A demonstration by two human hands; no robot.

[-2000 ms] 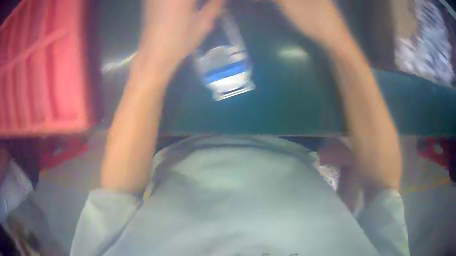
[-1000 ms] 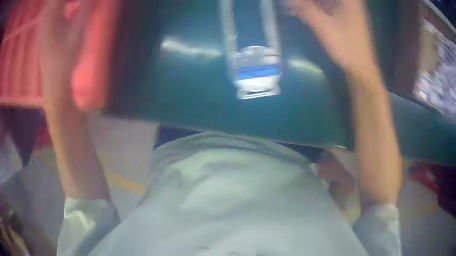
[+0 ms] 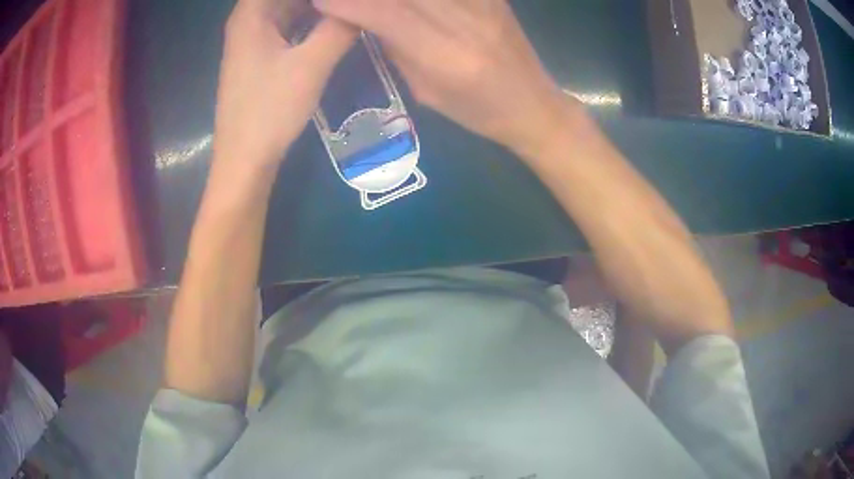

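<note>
A silver-white looped frame (image 3: pixel 386 70) lies tilted on the dark green bench, its near end pointing at me. A shiny round plate (image 3: pixel 382 180) with a blue strip (image 3: pixel 376 157) sits near its tab-like end loop. My left hand (image 3: pixel 286 70) and my right hand (image 3: pixel 431 51) meet over the far part of the frame at the picture's top edge. Their fingertips are partly cut off. My left hand is closed around the far part of the frame. Whether my right hand holds a small fitting is hidden.
A red ribbed crate (image 3: pixel 70 159) stands at the left. An open cardboard box (image 3: pixel 679 65) at the right holds a heap of small white-clear fittings (image 3: pixel 763 75). A crinkled shiny bundle (image 3: pixel 593 327) is below the bench edge. Part of a person's clothing (image 3: pixel 26 412) shows at the lower left.
My left hand has come from over the red crate to the frame. My right hand has moved left to meet it. The frame has shifted left in view and tilted.
</note>
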